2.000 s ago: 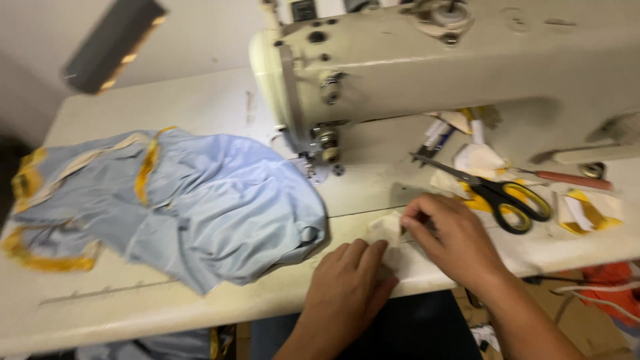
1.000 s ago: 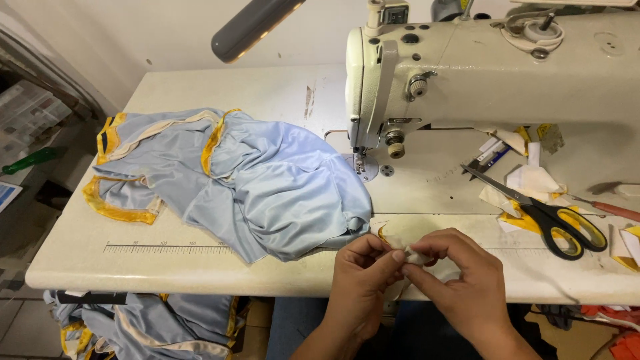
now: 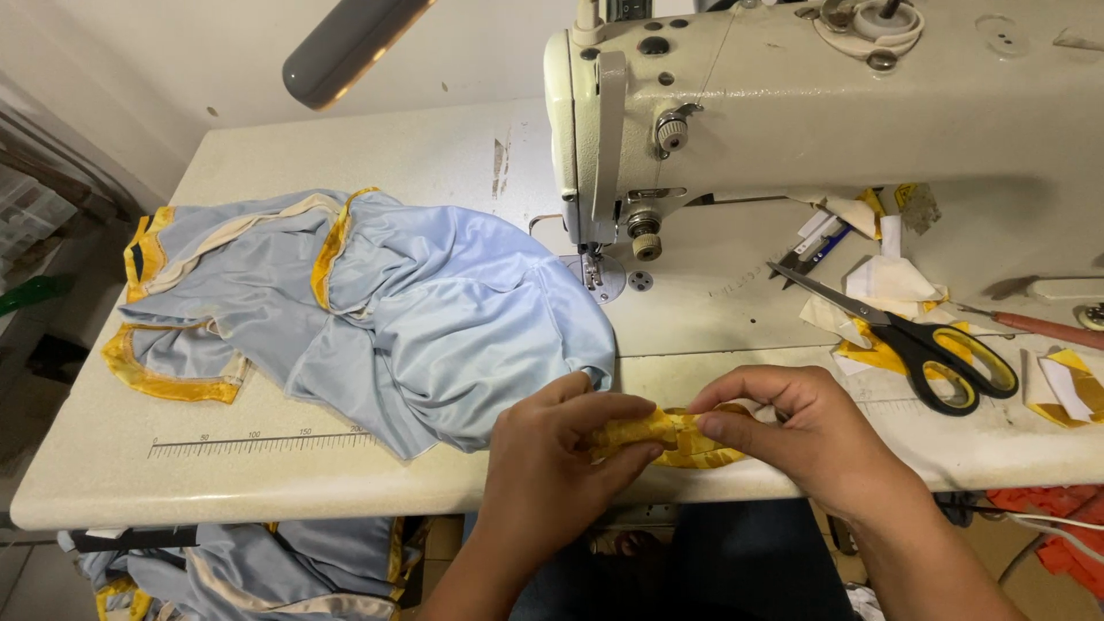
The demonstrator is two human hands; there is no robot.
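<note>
My left hand [image 3: 573, 457] and my right hand [image 3: 798, 431] pinch a small yellow satin fabric piece [image 3: 690, 438] between thumbs and fingers, over the front edge of the sewing table. The fabric is curved, and parts of it are hidden behind my fingers. Just left of my hands lies a light blue satin garment [image 3: 466, 319] with yellow trim and a cream strip, its right edge near my left hand. Behind my hands is the presser foot [image 3: 593, 269] of the sewing machine. Black-handled scissors [image 3: 923, 345] lie partly open on scraps, right of and behind my right hand.
The sewing machine [image 3: 811, 112] spans the back right. Thread snips [image 3: 811, 250], yellow and cream fabric scraps [image 3: 893, 276] and a red-handled tool [image 3: 1048, 329] lie under and before its arm. A lamp [image 3: 349, 52] hangs at upper left. More blue garments [image 3: 285, 561] lie below the table's front edge.
Both hands held a small whitish piece one second ago; now yellow fabric shows between them. The hands have moved apart somewhat. The blue garment and scissors stay on the table.
</note>
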